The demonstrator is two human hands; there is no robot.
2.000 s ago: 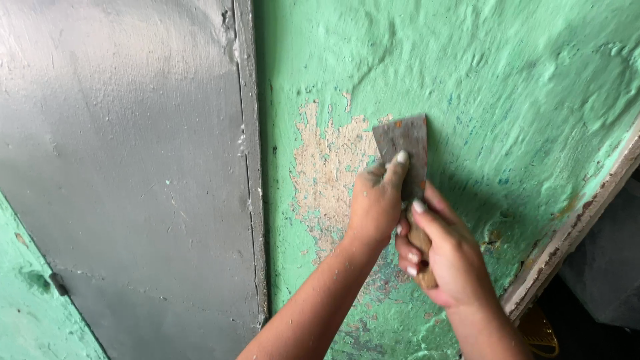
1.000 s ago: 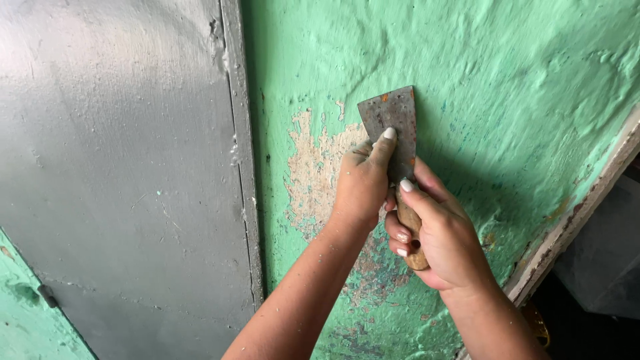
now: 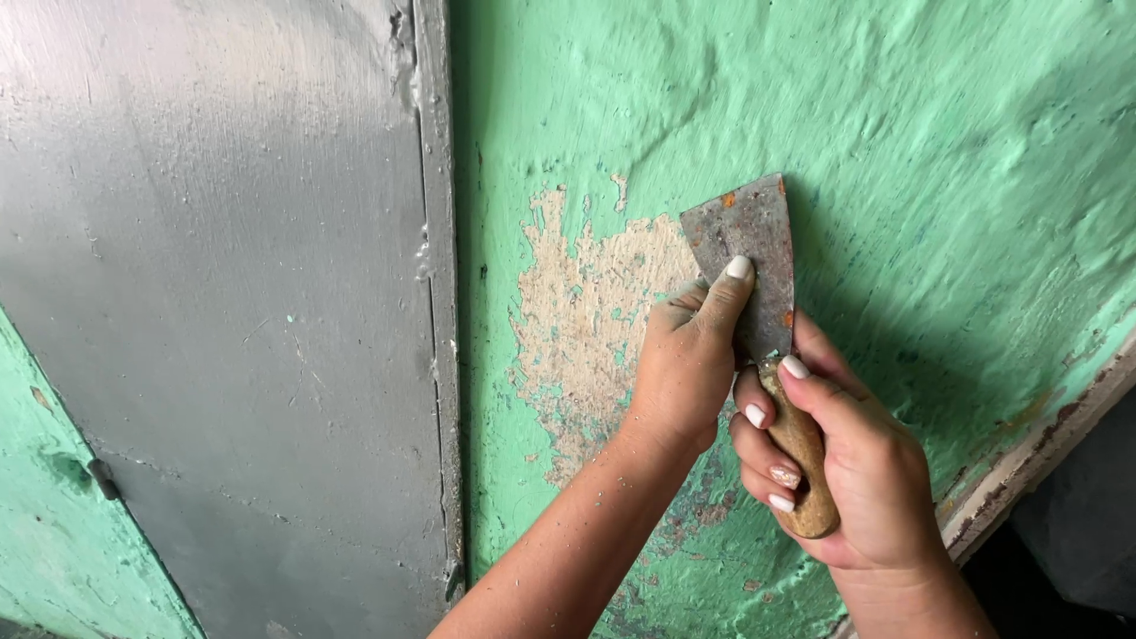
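Note:
A paint scraper with a rust-spotted metal blade (image 3: 750,240) and a wooden handle is held in front of the green painted wall (image 3: 586,89). My right hand (image 3: 843,444) is closed around the handle. My left hand (image 3: 697,346) grips the blade, its thumb flat on the near face and its fingers hidden behind. The blade points up and slightly left, its wide edge at the top. To its left, a bare beige patch (image 3: 586,319) with ragged paint edges shows on the wall. Small flecks cling to my left forearm.
A grey metal door (image 3: 222,311) with a raised frame edge fills the left side, a small hinge (image 3: 103,479) at its lower left. At the lower right, a chipped, light-coloured edge (image 3: 1038,453) borders the wall beside a dark area.
Between the first and second frames, both hands and the scraper moved slightly up and left. Since then they have kept nearly the same place, both still on the tool.

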